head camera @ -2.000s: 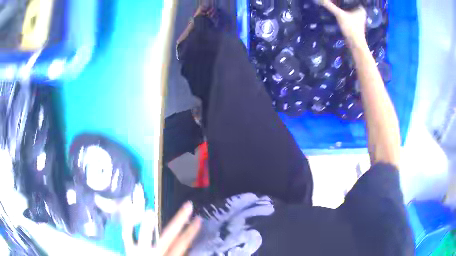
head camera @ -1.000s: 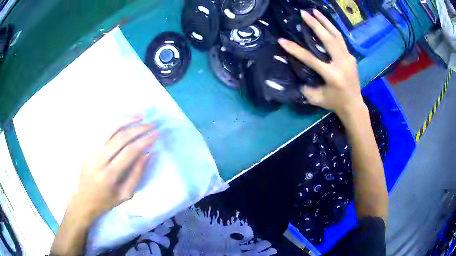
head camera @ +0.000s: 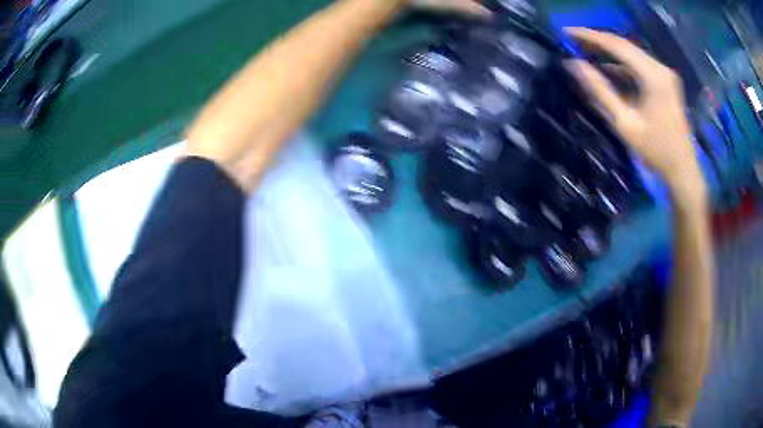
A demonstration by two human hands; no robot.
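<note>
A pile of black driver plates (head camera: 494,142) with ringed centres lies on the green bench, blurred by motion. One loose driver plate (head camera: 361,174) lies at its left, beside the white sheet (head camera: 318,292). My right hand (head camera: 644,100) is at the pile's upper right side with fingers curved and thumb apart; whether it touches a plate is unclear. My left arm reaches across the sheet to the pile's far side. My left hand (head camera: 448,7) is cut off by the top edge, and its fingers are mostly hidden.
A blue parts bin (head camera: 640,410) with black parts stands below the bench edge at lower right. A blue tray (head camera: 594,21) is behind the pile. A dark blurred item (head camera: 50,79) lies at far left. Papers (head camera: 33,251) lie at the left. Something red is on the floor at right.
My left hand has moved from the white sheet to the far side of the pile. My right hand has shifted from on top of the plates to their right side. The view has turned.
</note>
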